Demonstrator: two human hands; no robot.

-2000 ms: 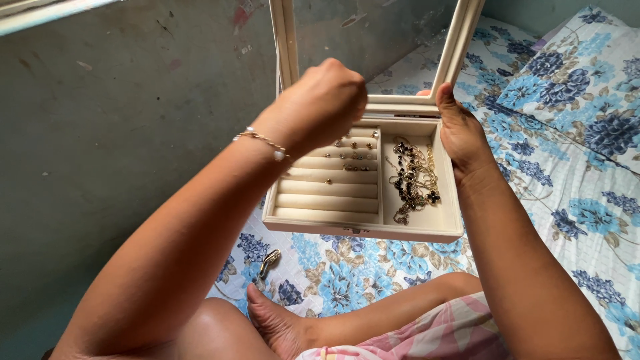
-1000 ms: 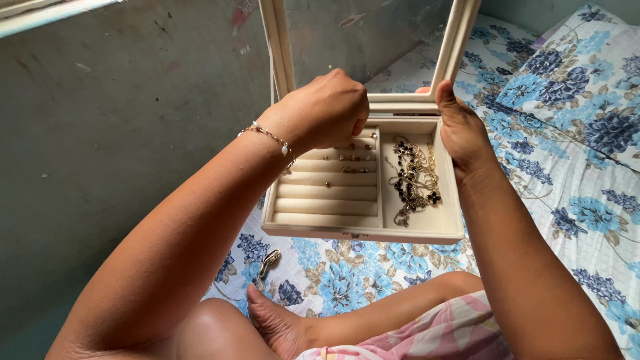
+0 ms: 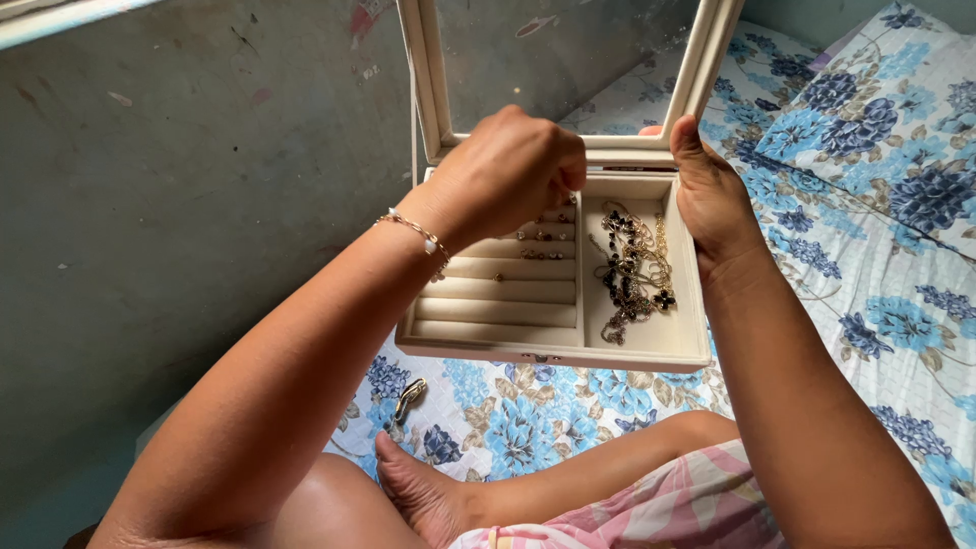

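A cream jewelry box [image 3: 553, 356] is tilted toward me, its glass-paned lid [image 3: 564, 145] raised. My right hand [image 3: 713, 198] grips the box's right side near the hinge, thumb up by the lid frame. Over the upper part of the padded ring rolls [image 3: 496, 311] is my left hand [image 3: 518, 171], fingers bent down; its fingertips are hidden, so what they touch cannot be told. A chain bracelet with white beads [image 3: 431, 246] circles that wrist. Several small rings or studs [image 3: 541, 235] sit between the rolls. Tangled necklaces [image 3: 629, 267], gold and black, lie in the right compartment.
A bed with a blue floral sheet [image 3: 526, 427] lies beneath the box. A shiny metallic accessory [image 3: 410, 398] rests on it near my foot [image 3: 419, 488]. A grey wall [image 3: 191, 168] stands close on the left. Floral bedding [image 3: 884, 130] is piled at the upper right.
The hand over the ring rolls has shifted slightly and turned at the wrist, staying above their upper part. The other hand keeps its hold on the box.
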